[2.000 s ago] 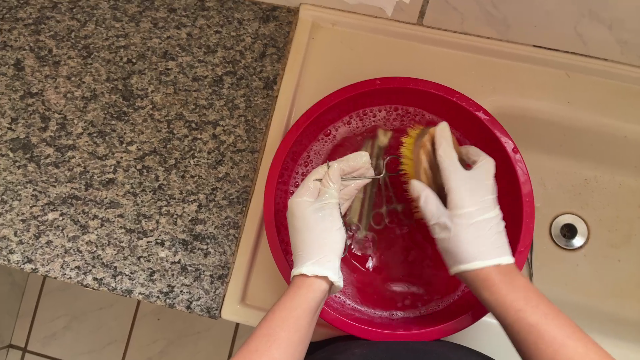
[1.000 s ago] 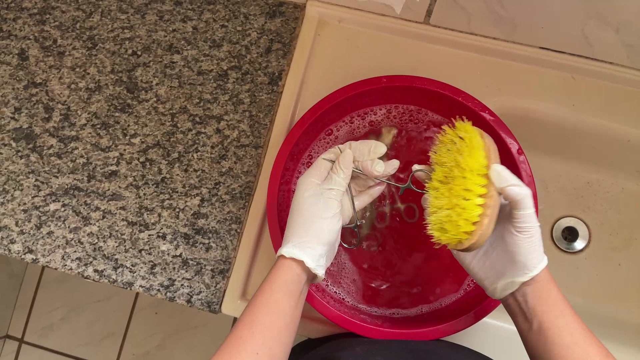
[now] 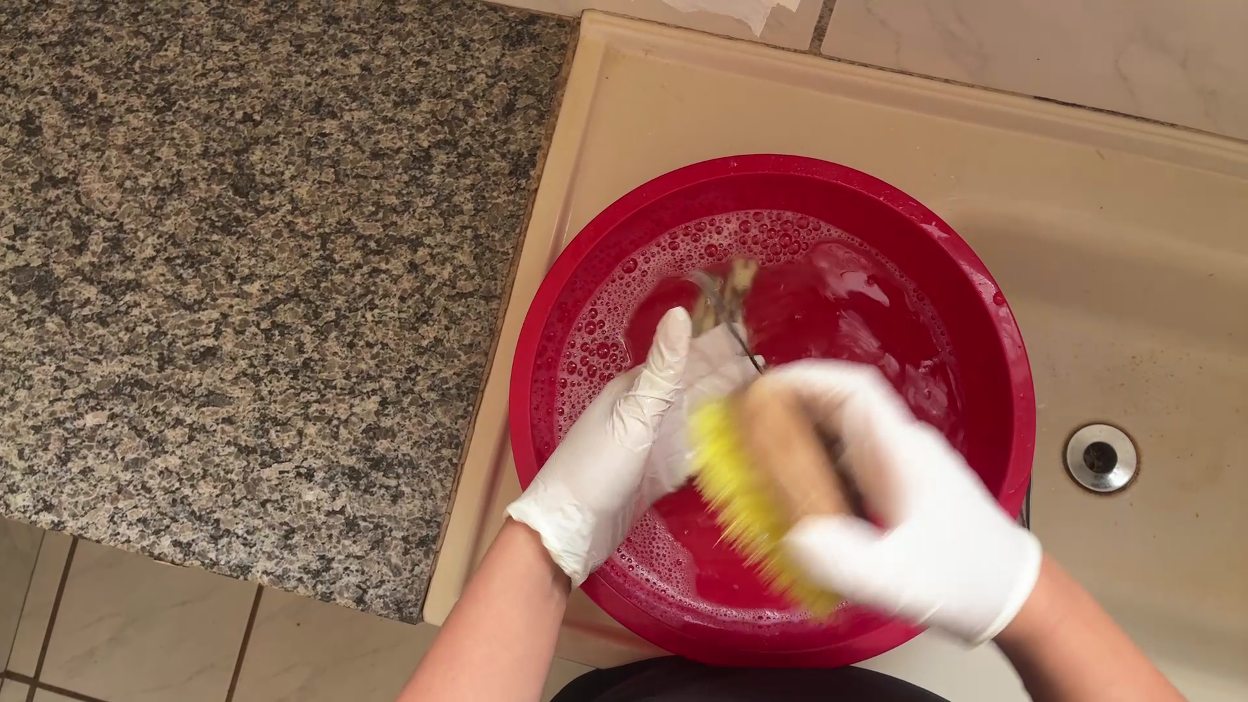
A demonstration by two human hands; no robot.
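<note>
My left hand [image 3: 624, 439], in a white glove, is over the left half of a red plastic basin [image 3: 1014, 429] of soapy water. A thin metal instrument [image 3: 744, 343] crosses its fingers; most of it is hidden, but earlier views show a ring-handled one in that hand. My gloved right hand [image 3: 907, 507] grips a wooden scrub brush [image 3: 795, 453] by its back. The yellow bristles face my left palm, and whether they touch it is hard to tell through the blur. Beyond my left fingers, blurred objects [image 3: 723, 292] lie in the water.
The basin stands on a beige sink unit [image 3: 741, 107] with a metal drain [image 3: 1101, 457] to its right. A speckled granite countertop [image 3: 244, 292] adjoins it on the left. Wall tiles [image 3: 1053, 58] run behind, and floor tiles [image 3: 146, 614] show at the lower left.
My right hand has brought the brush left and down to my left hand, from the basin's right side a second ago. The left hand has turned its palm toward the brush.
</note>
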